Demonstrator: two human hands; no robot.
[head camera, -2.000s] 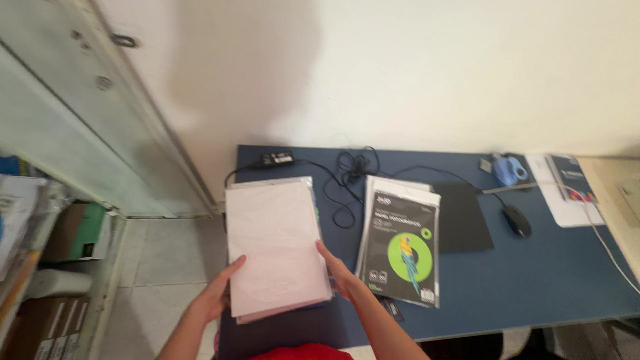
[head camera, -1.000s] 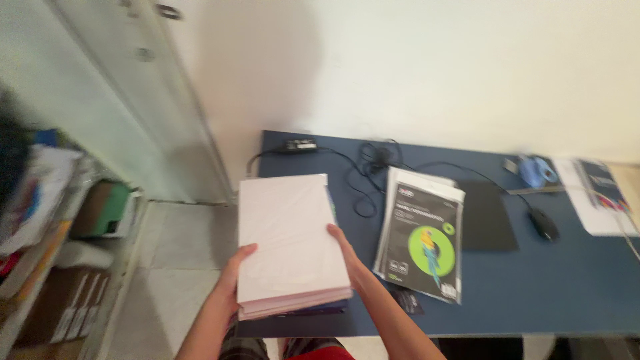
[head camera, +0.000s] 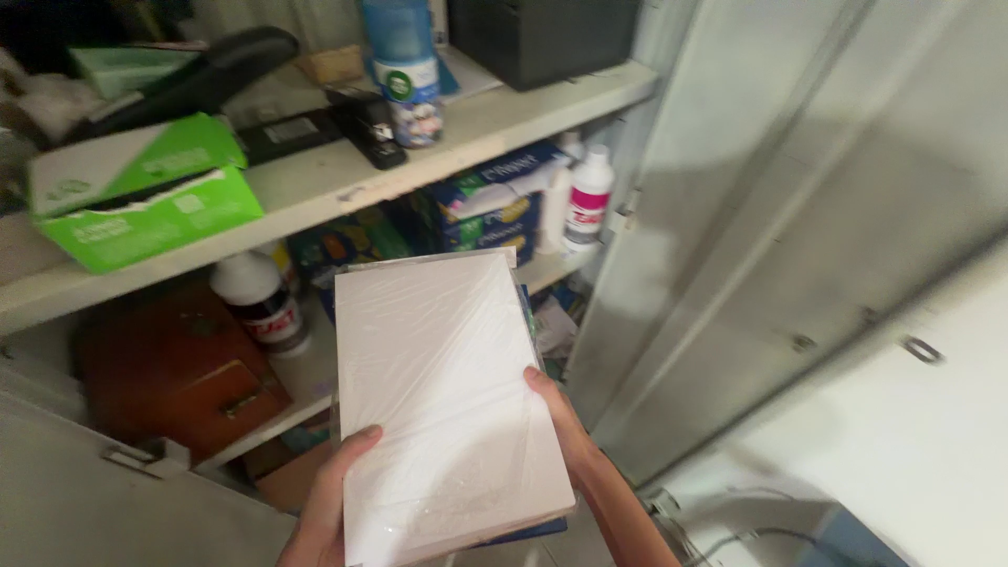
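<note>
Both my hands hold a stack of white paper in clear plastic wrap (head camera: 445, 402), tilted up before the open cabinet. My left hand (head camera: 335, 488) grips its lower left side, thumb on top. My right hand (head camera: 563, 421) grips the right edge, thumb on the face. Something dark blue shows beneath the stack at its right and lower edges. The fingers under the stack are hidden. Beyond its top edge, on a lower cabinet shelf, lie blue packs of paper (head camera: 492, 213), partly covered by the stack.
On the upper shelf (head camera: 315, 213) are a torn green box (head camera: 150, 201), a black stapler (head camera: 366, 130), an aerosol can (head camera: 405, 75) and a black box (head camera: 543, 39). White bottles (head camera: 589, 197) and a brown leather case (head camera: 181, 378) sit lower. Metal doors (head camera: 756, 197) flank the opening.
The view has swung from the blue desk to the open cabinet. The stack has moved along in both my hands, from over the desk's left end to in front of the shelves.
</note>
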